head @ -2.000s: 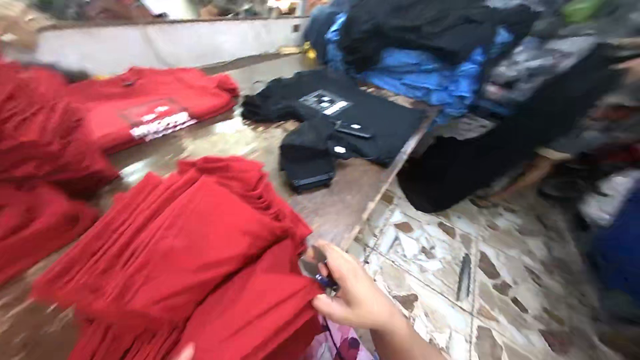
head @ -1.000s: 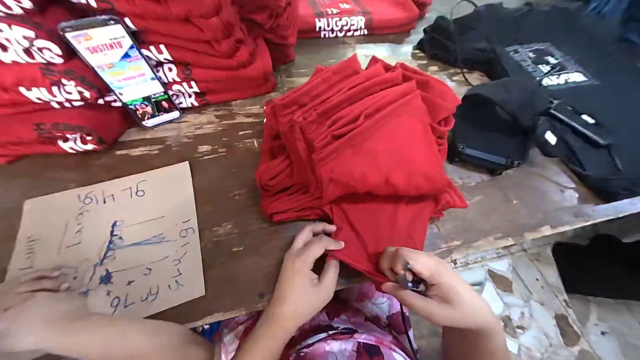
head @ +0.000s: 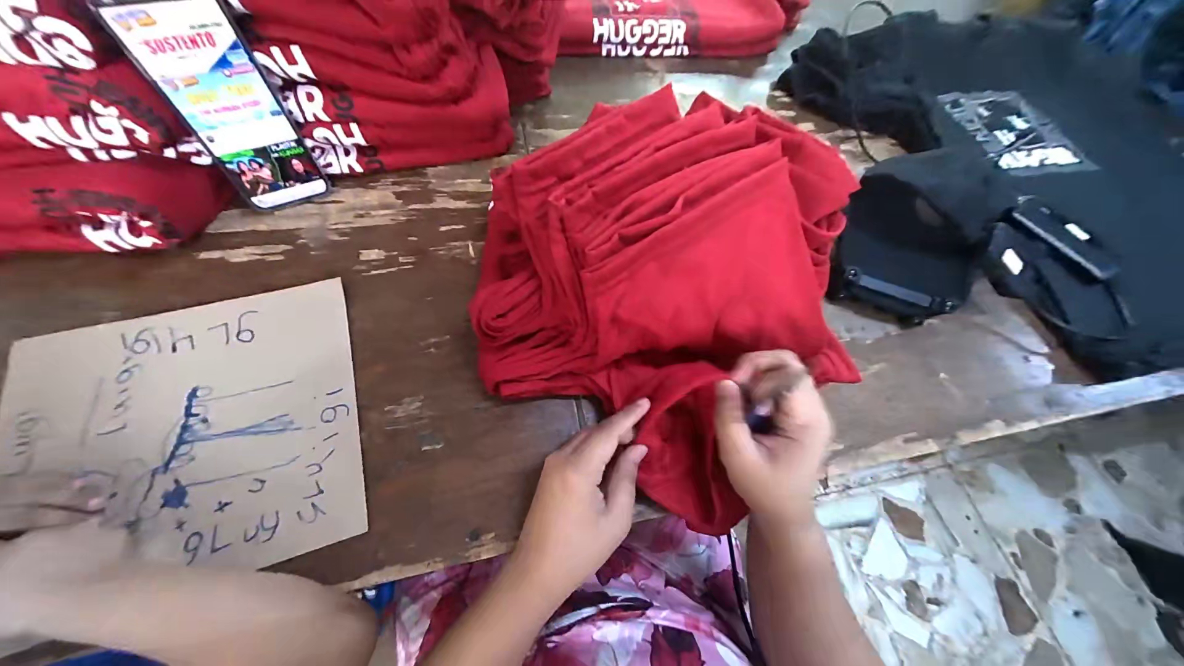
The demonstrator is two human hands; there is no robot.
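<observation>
A stack of folded red fabric pieces (head: 703, 268) lies on the worn wooden table (head: 435, 370), its front part hanging at the table edge. My left hand (head: 592, 481) touches the left side of that front fold, fingers slightly spread. On the fold's right side, my right hand (head: 777, 435) has its fingers curled around a small dark tool that is mostly hidden; its kind cannot be told. Whether the fingers also pinch cloth is unclear.
Another person's forearm (head: 203, 601) rests at lower left by a cardboard sheet with handwriting (head: 277, 407). Behind are printed red shirts (head: 398, 83) and a smartphone (head: 217, 102). On the right lie a black cap (head: 916, 222), a black device (head: 1064, 240) and a black printed shirt (head: 1119, 139).
The view has swung left since the oldest frame. My right hand has moved up along the front fold since one second ago, and the fold now bulges open between my hands.
</observation>
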